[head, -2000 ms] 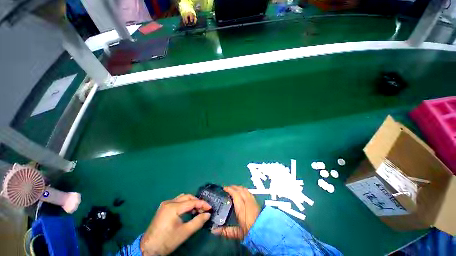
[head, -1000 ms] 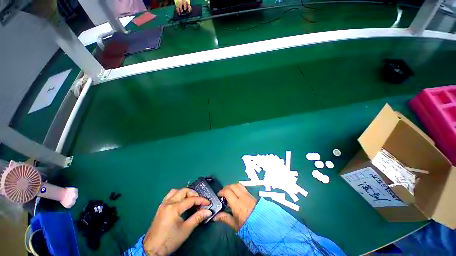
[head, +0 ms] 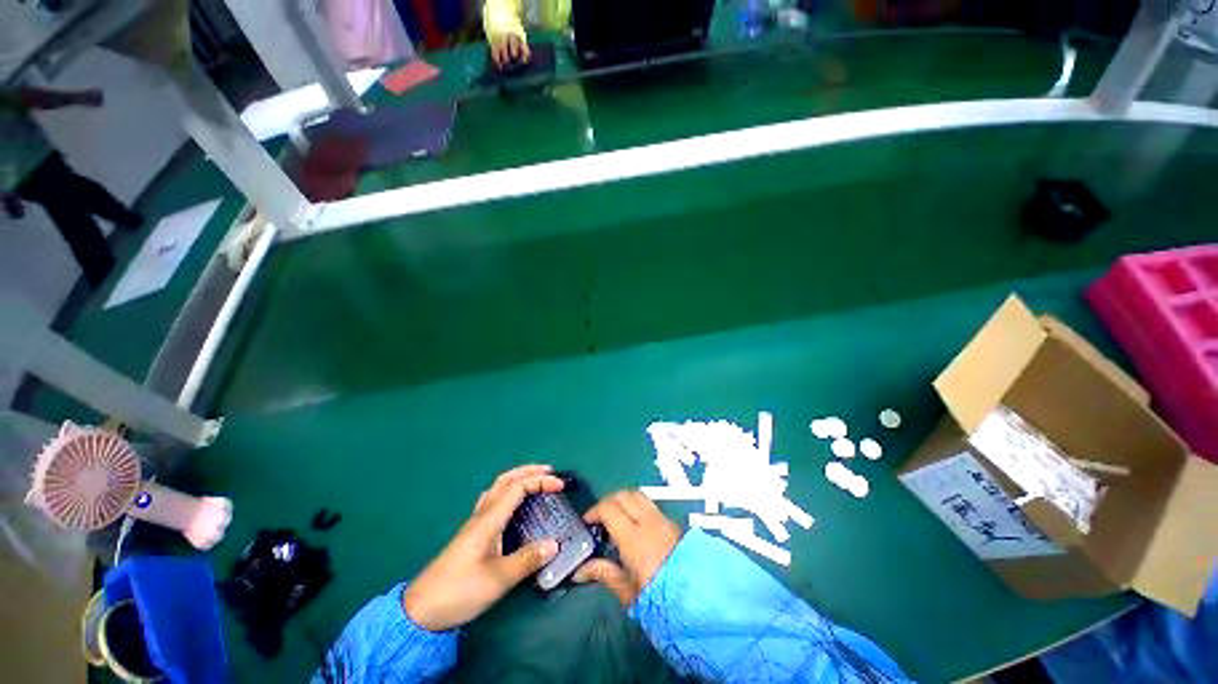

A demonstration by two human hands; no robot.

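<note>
A black palm-sized housing (head: 550, 528) with pale printing on its face is held between my two hands just above the near edge of the green bench. My left hand (head: 484, 555) grips its left side, thumb on the printed face. My right hand (head: 633, 545) holds its right edge with fingers and thumb. The underside and far side are hidden. A loose heap of white strips (head: 728, 470) lies right of my hands, with several round white pads (head: 839, 450) beyond it. A pile of small black parts (head: 278, 581) lies to the left.
A pink fan (head: 91, 477) and a blue tape dispenser (head: 174, 617) stand at left. An open cardboard box (head: 1069, 481) holding white pieces and a pink divided tray (head: 1175, 321) are at right. A black object (head: 1065, 210) lies farther back. A white rail (head: 641, 167) crosses the bench.
My left fingers have shifted from the printed face to the housing's upper left edge, with the thumb still on the face. The view has tilted slightly, and a person now shows at the far left.
</note>
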